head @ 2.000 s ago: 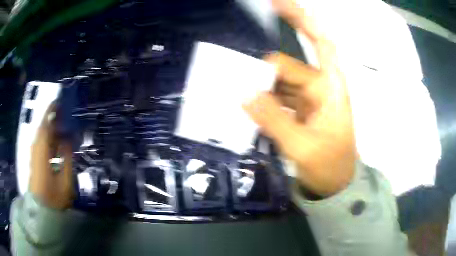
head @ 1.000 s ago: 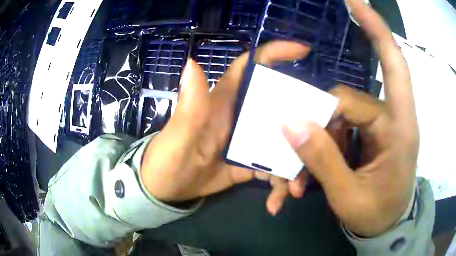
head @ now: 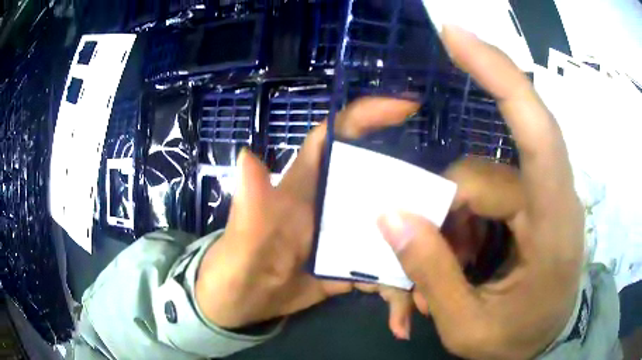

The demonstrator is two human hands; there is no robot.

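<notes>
A solid white backing piece [head: 380, 211] with a small dark slot at its lower edge lies over the lower part of a see-through, dark-blue-edged panel [head: 326, 162]. My left hand [head: 271, 239] supports the panel from below and at its left edge, thumb raised and apart from it. My right hand [head: 500, 232] has its thumb on the white piece, other fingers at or behind the right edge, partly hidden. Its index finger is raised near another white piece [head: 486, 28] at the top. Whether that finger touches it is unclear.
A glossy black blister tray [head: 165, 126] lies beneath, with white outlines in some pockets. A slotted white strip [head: 88, 140] lies at left, beside a glossy tray pile [head: 24, 176]. White sheets [head: 605, 140] are piled at right.
Two seconds ago my hands were apart, the white piece in the right one. They came together around the panel; since one second ago they and the panel sit slightly lower and left in view.
</notes>
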